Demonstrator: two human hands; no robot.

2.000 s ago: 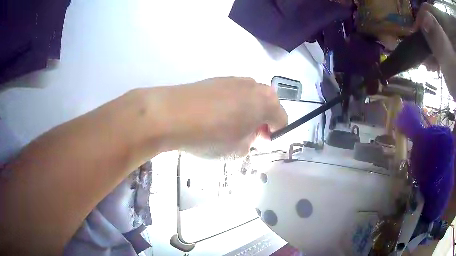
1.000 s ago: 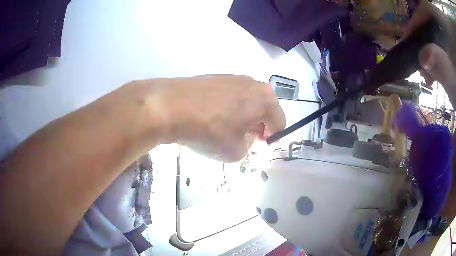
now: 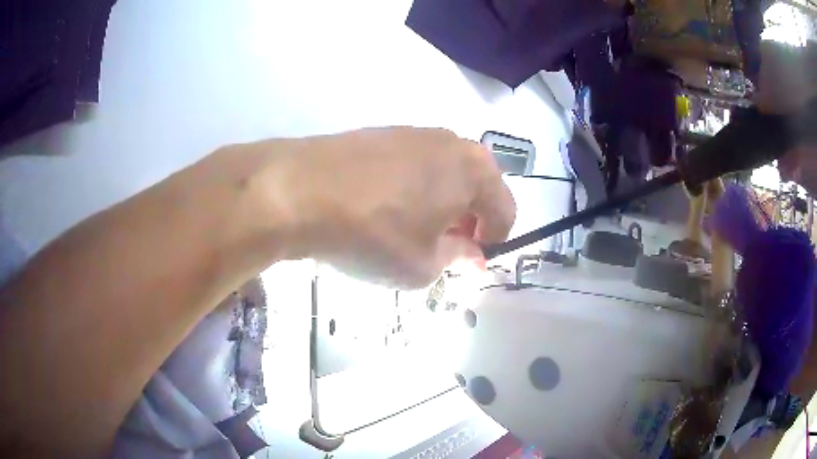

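My left hand (image 3: 403, 202) reaches in from the lower left with curled fingers. Its fingertips close around the tip of a screwdriver (image 3: 587, 213) beside the machine head (image 3: 573, 359). Glare hides the needle area below them, and I cannot tell if a small part is also pinched there. The dark shaft slants up to the right to a thick dark handle (image 3: 743, 148). My right hand (image 3: 793, 85) is on that handle at the upper right, blurred and partly cut off by the picture's edge.
Dark purple fabric lies at the upper left (image 3: 49, 67) and top middle (image 3: 511, 36). Pale lilac fabric (image 3: 175, 417) lies below my left forearm. A violet fluffy thing (image 3: 778, 296) is at the right. A grey catch (image 3: 321, 437) is at the bed corner.
My right hand and the handle have shifted right and slightly down, so the shaft lies at a flatter angle. My left hand stays almost in place, with the tip still at its fingertips.
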